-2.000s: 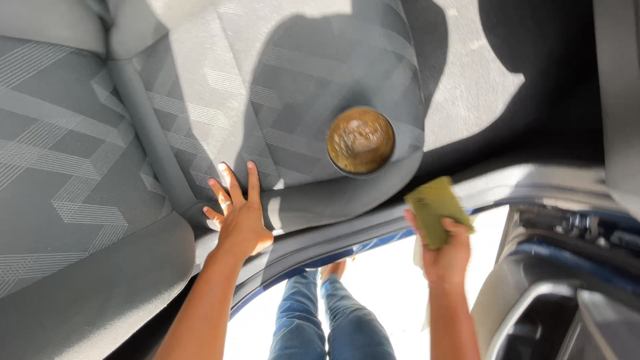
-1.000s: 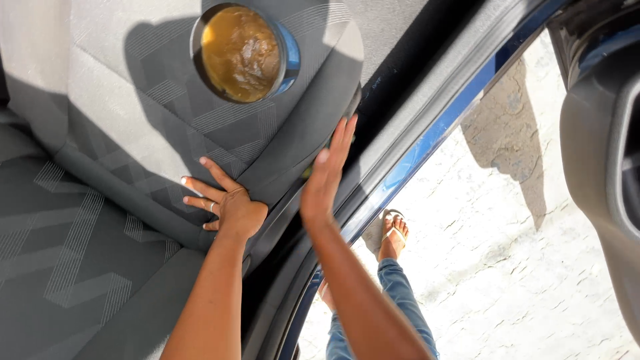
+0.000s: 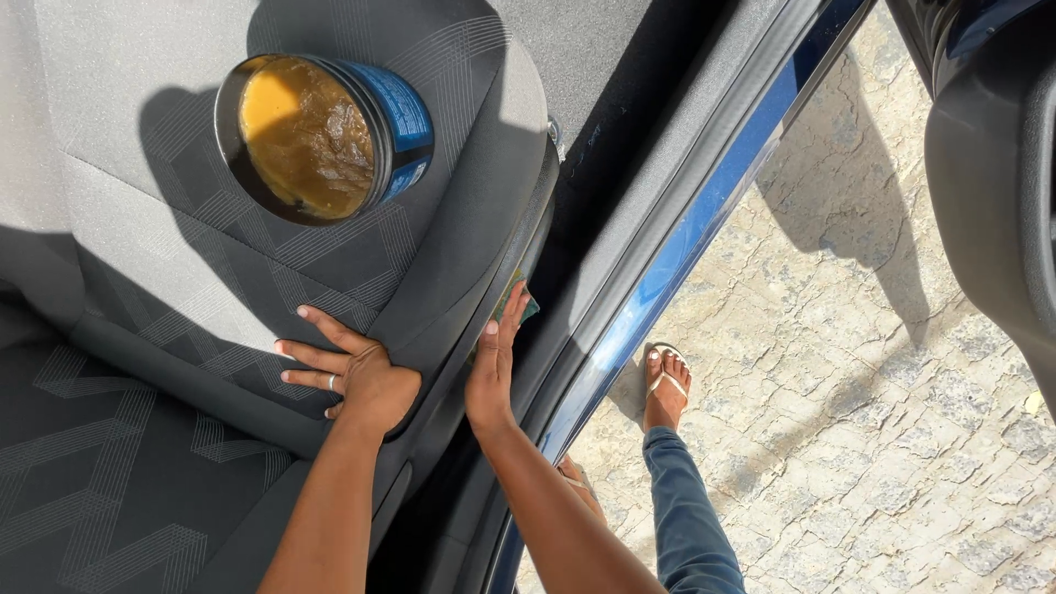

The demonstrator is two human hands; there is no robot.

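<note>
My left hand (image 3: 363, 375), with a ring on one finger, rests with spread fingers on the grey fabric car seat (image 3: 272, 272). My right hand (image 3: 497, 363) presses a green and yellow sponge (image 3: 528, 307) against the plastic trim at the seat's outer side; most of the sponge is hidden behind the fingers. On the seat cushion, ahead of my left hand, stands an open blue tub (image 3: 403, 124) with a brownish-yellow paste (image 3: 309, 136) inside.
The blue door sill (image 3: 660, 272) runs diagonally to the right of my right hand. Beyond it lie stone paving (image 3: 833, 396) and the open car door (image 3: 990, 181). The seat backrest (image 3: 107, 487) is at lower left. My sandalled foot (image 3: 667, 384) stands on the paving.
My right hand, which held the sponge over the door sill in the oldest frame, has moved to the seat's side. My left hand stays on the seat. The view has shifted and turned.
</note>
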